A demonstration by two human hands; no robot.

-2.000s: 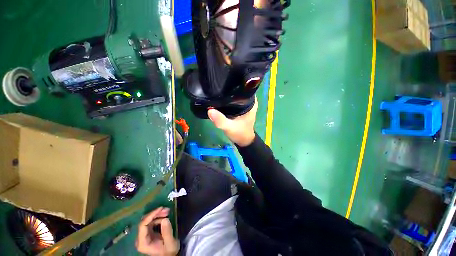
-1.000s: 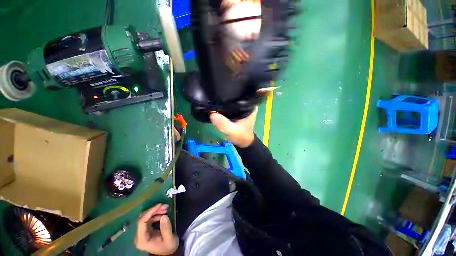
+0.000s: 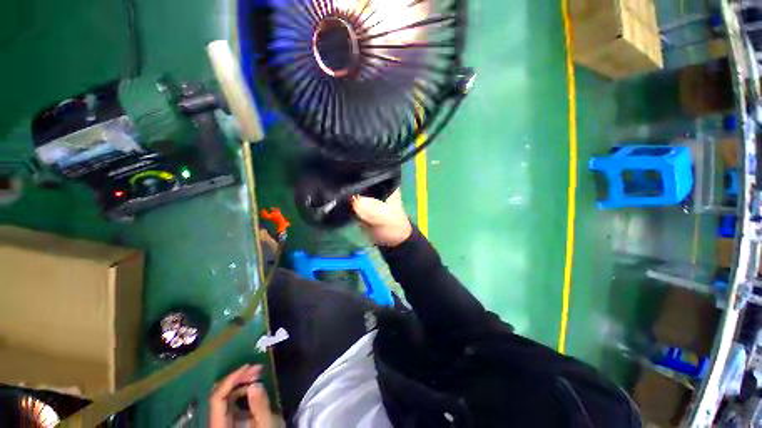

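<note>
A black table fan with a round slatted cage and copper-lit centre is at top centre, blurred and cut off by the upper edge. My right hand grips its dark base from below, with the thumb on the near side. The fan is in the air, right of the bench edge. My left hand is at the bench edge at lower left, cut off by the lower edge. Its fingers are curled but apart from the thumb, and I see nothing in it.
The bench polisher has lit lights; its pale wheel is just left of the fan. A carton tray, a round dark dish and part of another lit fan are on the bench. A tan strap crosses them. Blue stools stand right and below.
The fan has turned from a side view to show its slatted round face. My right hand still holds its base. The view has shifted, so bench things appear further left.
</note>
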